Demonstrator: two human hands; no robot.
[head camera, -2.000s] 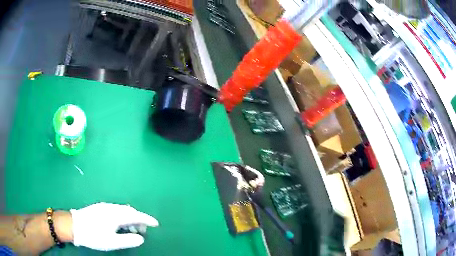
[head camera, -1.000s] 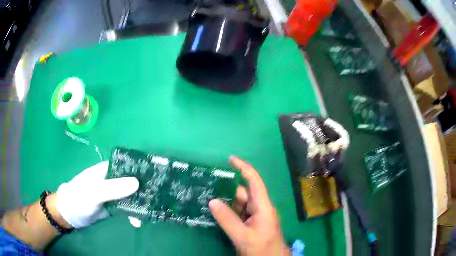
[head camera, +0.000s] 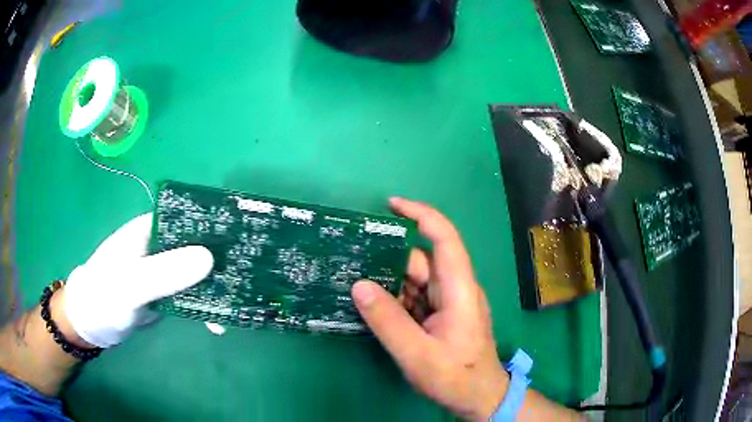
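Note:
A green circuit board (head camera: 280, 255) with dense silvery solder points facing up is held above the green mat. My left hand (head camera: 124, 284), in a white glove, grips its left end with the thumb on top. My right hand (head camera: 441, 321), bare with a light blue wrist band, holds its right end with the thumb on the face and fingers at the far and right edges. The fingers under the board are hidden. A solder wire spool (head camera: 103, 107) stands at the upper left, its thin wire trailing to behind the board's left end.
The soldering iron (head camera: 618, 255) rests in its stand (head camera: 515, 189) at the right, beside a yellow-brown sponge (head camera: 565, 262). A black cylinder (head camera: 379, 25) is at the mat's far edge. Several boards lie on the dark conveyor (head camera: 701, 305) beyond the mat's right edge.
My left glove, resting on the mat at first, took hold of the board's left end, and my right hand came into view holding its right end. The view has shifted closer over the mat.

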